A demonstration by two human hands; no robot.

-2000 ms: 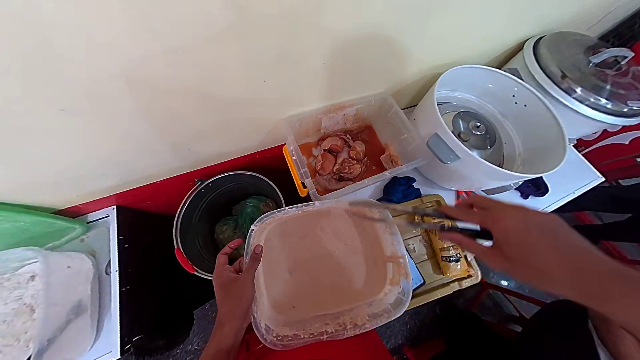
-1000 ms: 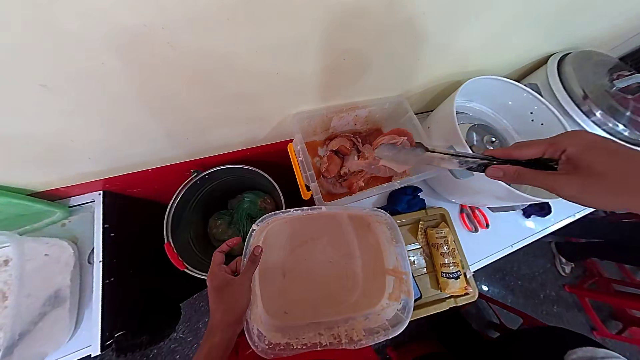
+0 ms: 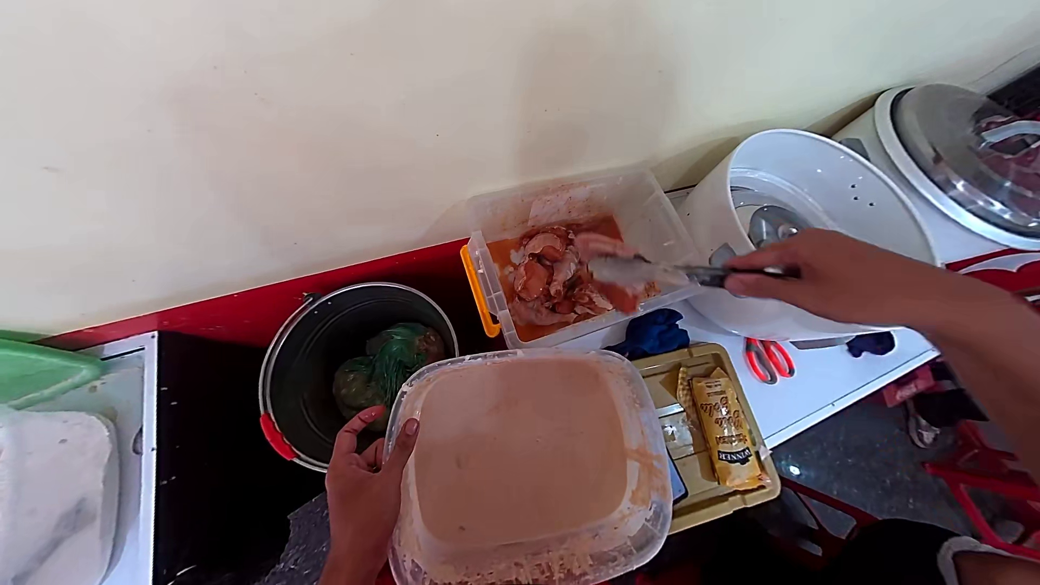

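Observation:
My left hand (image 3: 366, 479) grips the left rim of a clear plastic tub (image 3: 520, 455) that holds a smooth, light-brown batter. My right hand (image 3: 821, 276) is closed around the dark handle of metal tongs (image 3: 658, 272), which reach left over a clear plastic box (image 3: 650, 211) with an orange latch. In that box, pieces of raw meat (image 3: 548, 272) lie in a reddish marinade. The tongs' tips are blurred at a pale piece of meat (image 3: 605, 252) on the right side of the pile; whether they are closed on it I cannot tell.
A black bucket (image 3: 280, 366) holding green plastic bags stands left of the box. To the right are a white pot (image 3: 894, 211), a lidded cooker (image 3: 951, 154), red-handled scissors (image 3: 768, 360), a blue cloth (image 3: 654, 331) and a tan tray (image 3: 691, 516) with packets. White powder (image 3: 57, 496) lies far left.
My right hand with the tongs has gone from beside the batter tub to over the meat box. My left hand keeps its hold on the tub.

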